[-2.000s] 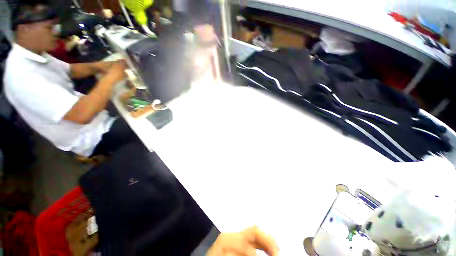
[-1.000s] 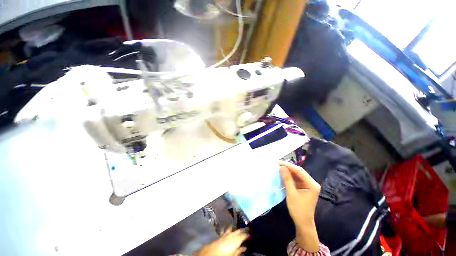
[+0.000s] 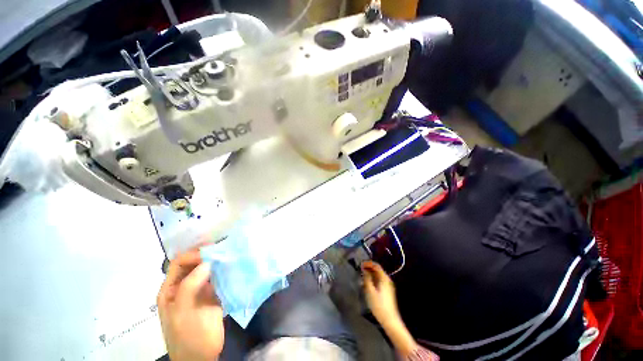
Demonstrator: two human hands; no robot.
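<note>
My left hand [image 3: 190, 303] holds a light blue pleated face mask [image 3: 247, 278] by its left side, over the front edge of the white machine table [image 3: 92, 282]. My right hand [image 3: 381, 292] is under the table's front edge, fingertips bent together beside a thin white loop [image 3: 402, 252]; whether it grips anything is unclear. The cream sewing machine [image 3: 218, 134] with "brother" lettering stands behind the mask.
A black garment pile with white stripes [image 3: 493, 261] lies at the right. A small black piece with a white stripe [image 3: 389, 151] lies by the machine's right end. Long metal tools [image 3: 151, 88] stand on the machine head. A red crate [image 3: 620, 261] is far right.
The view has swung right from the neighbouring worker to the machine, then closer. The mask has passed from my right hand to my left. My right hand has moved down below the table edge.
</note>
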